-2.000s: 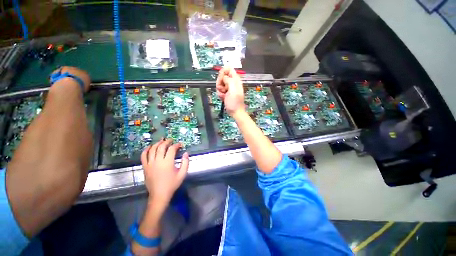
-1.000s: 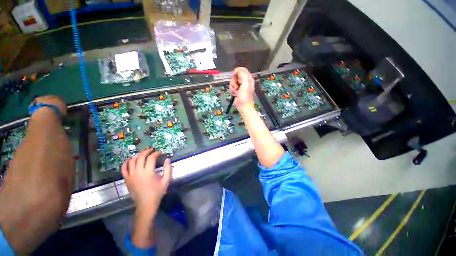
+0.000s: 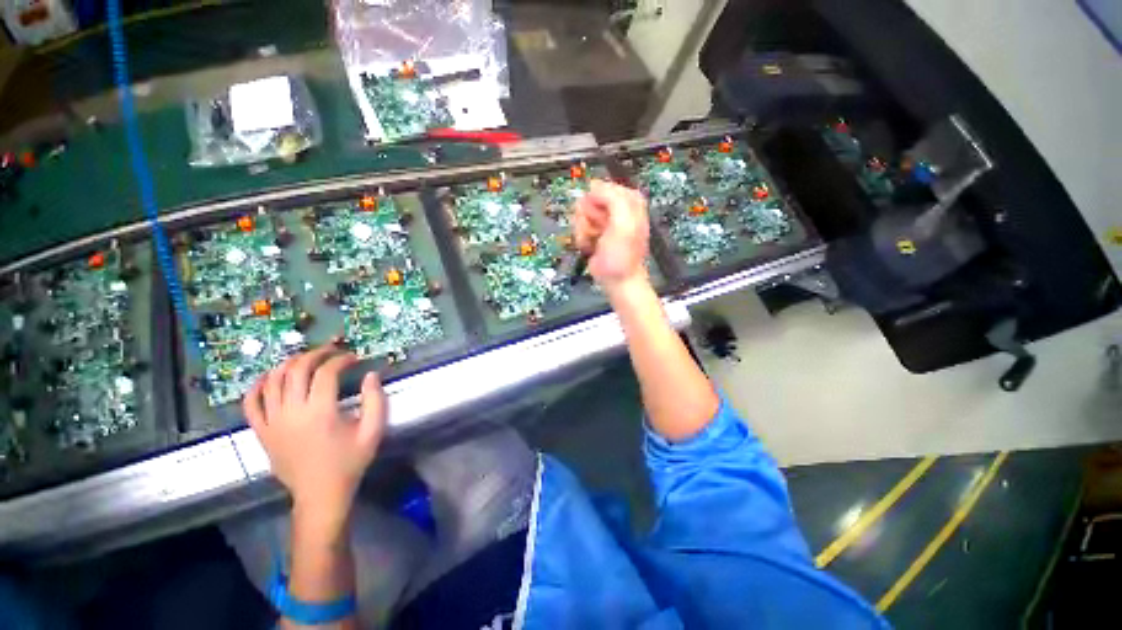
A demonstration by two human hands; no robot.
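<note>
Dark carriers stand in a row, holding green boards with orange-red parts. My left hand (image 3: 314, 425) rests, fingers apart, on the front edge of a carrier (image 3: 453, 265) and the silver rail (image 3: 492, 378); it holds nothing I can see. My right hand (image 3: 612, 234) is curled over the right side of the neighbouring carrier, hiding part of a board (image 3: 525, 278). A thin dark stick (image 3: 581, 263) shows in part below my right fist; its tip is hard to make out.
Beyond the rail, a bagged parts packet (image 3: 255, 119), a bagged sample board (image 3: 406, 105) and a flat red strip (image 3: 477, 135) lie on the green mat. A blue coiled cord (image 3: 145, 185) hangs at left. A black machine opening (image 3: 818, 185) is at right.
The view has shifted. My right hand has moved right across the same carrier. My left hand stays at the carrier's edge. Another person's bare arm at left has gone from view.
</note>
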